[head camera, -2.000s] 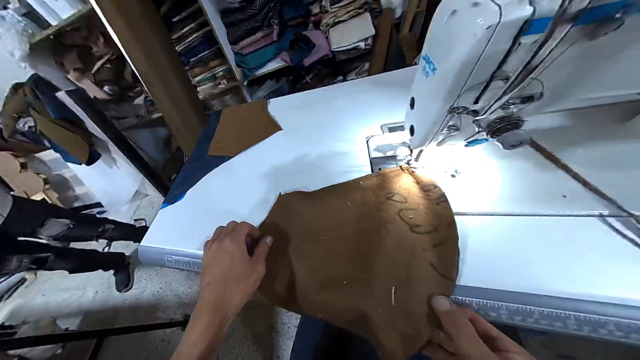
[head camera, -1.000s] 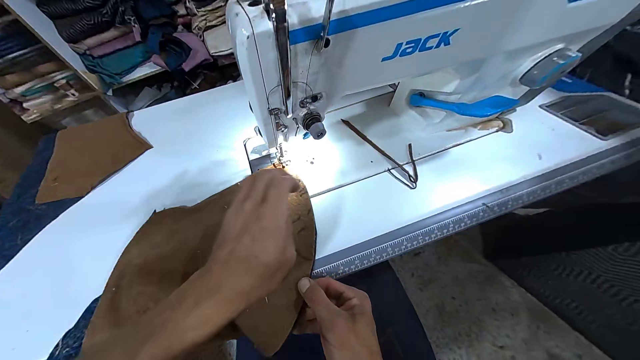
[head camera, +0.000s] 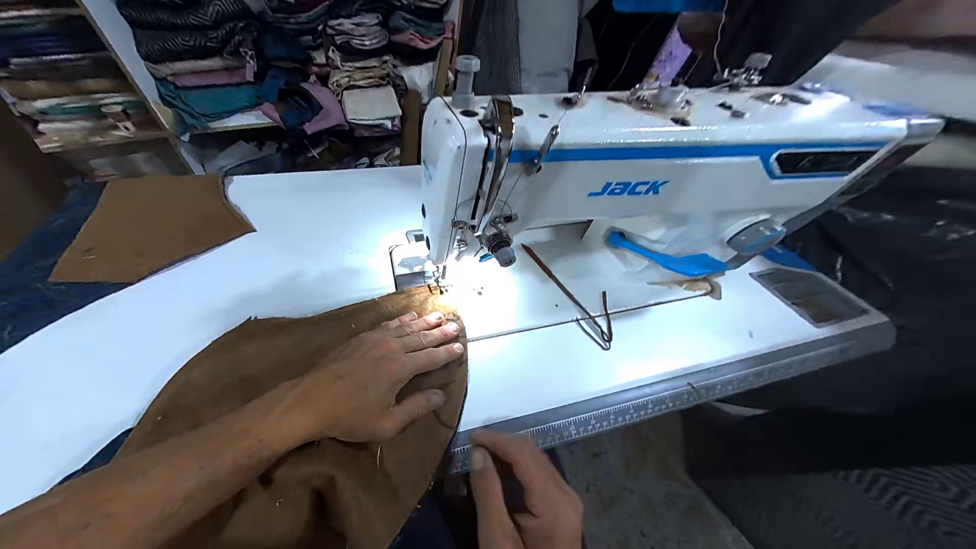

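Brown suede-like fabric [head camera: 229, 389] lies over the front of the white table, its upper corner under the presser foot [head camera: 436, 284] of a white and blue sewing machine [head camera: 686, 168]. My left hand [head camera: 389, 374] rests flat on the fabric just below the foot, fingers slightly spread. By the ruler-marked front edge, to the right of the fabric, is my right hand [head camera: 522, 488], with thumb and index finger near each other. Whether anything is between them is unclear. The lower part of the fabric hangs in folds toward me.
Another brown piece [head camera: 152, 225] lies at the table's left, over dark blue cloth [head camera: 38, 244]. A thin brown strip [head camera: 564, 290] is on the machine bed. The ruler tape [head camera: 610, 412] runs along the front edge. Shelves of folded cloth [head camera: 206, 99] stand behind.
My left hand has moved from the fabric's left edge onto its top near the presser foot. My right hand, earlier at the fabric's right edge, now appears beside it. The view has swung right.
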